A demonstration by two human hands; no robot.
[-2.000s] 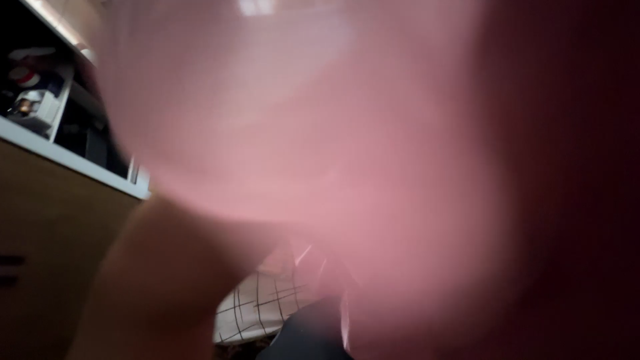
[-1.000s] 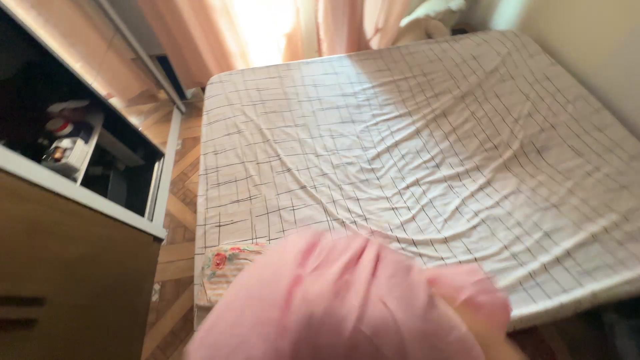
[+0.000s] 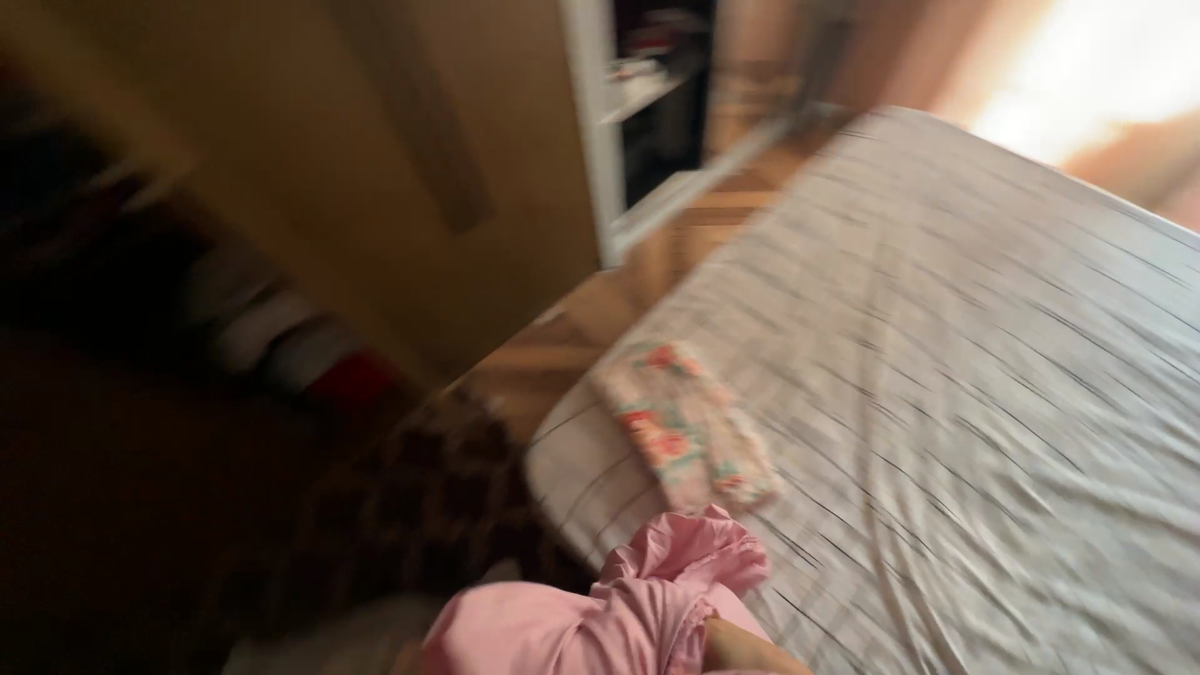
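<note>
Bunched pink cloth (image 3: 609, 623) with a gathered, ruffled end fills the bottom centre of the head view, over the near corner of the bed. A strip of bare skin, perhaps my right hand or forearm (image 3: 750, 649), shows at the cloth's lower right edge; its fingers are hidden. At the lower left edge of the cloth, a small blurred patch of skin may belong to my left hand (image 3: 408, 658). Just beyond the ruffled end lies a folded floral cloth (image 3: 694, 431) on the bed's checked sheet (image 3: 984, 375).
A wooden wardrobe panel (image 3: 450, 141) stands at the left, with dark shelves holding folded cloths (image 3: 281, 328) beside it. Farther back is a white-edged compartment (image 3: 609, 187) with small items. Parquet floor (image 3: 581, 319) runs between the wardrobe and the bed. Bright light comes from the upper right.
The view has swung left towards the wardrobe. The pink cloth covered most of the view two seconds ago; now it is low, bunched at the bottom edge.
</note>
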